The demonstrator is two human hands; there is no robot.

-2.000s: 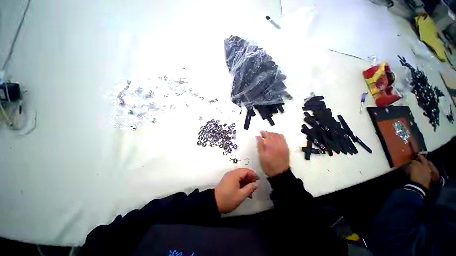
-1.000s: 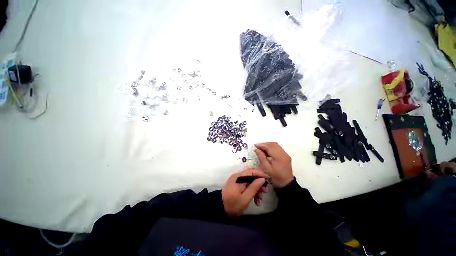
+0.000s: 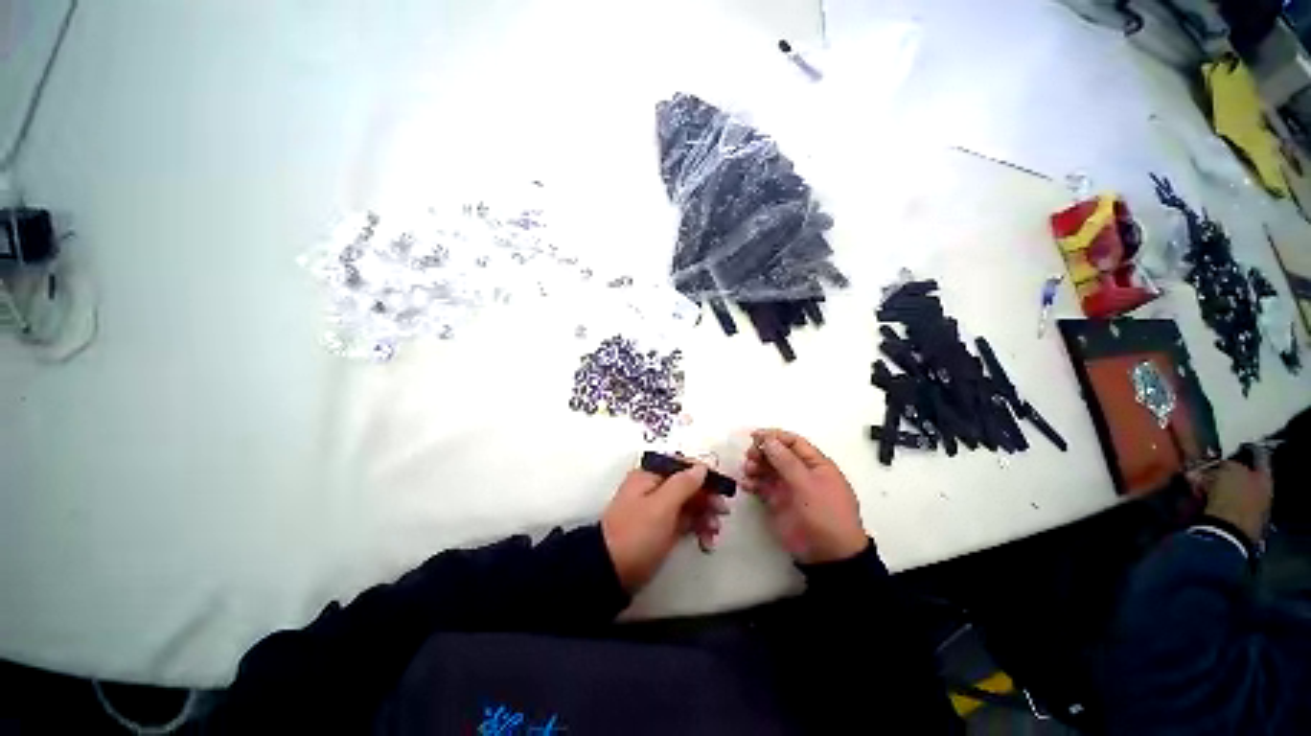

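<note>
My left hand (image 3: pixel 654 521) is shut on a short black fabric tab (image 3: pixel 687 472), held just above the table near its front edge. My right hand (image 3: pixel 805 496) is close beside the tab's right end, not touching it, with thumb and forefinger pinched together; a tiny part seems to be between them, too small to name. Small dark shiny metal rings (image 3: pixel 628 385) lie heaped just ahead of my hands. Paler silvery parts (image 3: pixel 431 273) are scattered to the left. Loose black tabs (image 3: pixel 949 377) lie in a pile at right.
A clear plastic bag of black strips (image 3: pixel 748 201) lies ahead. A pen (image 3: pixel 799 59) lies at the back. At right are a brown-orange board (image 3: pixel 1132 410), a red and yellow packet (image 3: pixel 1104 255), dark pieces (image 3: pixel 1225 295) and a neighbour's hand (image 3: pixel 1239 493). A black adapter (image 3: pixel 26 235) is far left.
A black tab is now in my left hand, which was without one two seconds ago. My right hand has drawn back from near the rings and now sits apart from my left hand.
</note>
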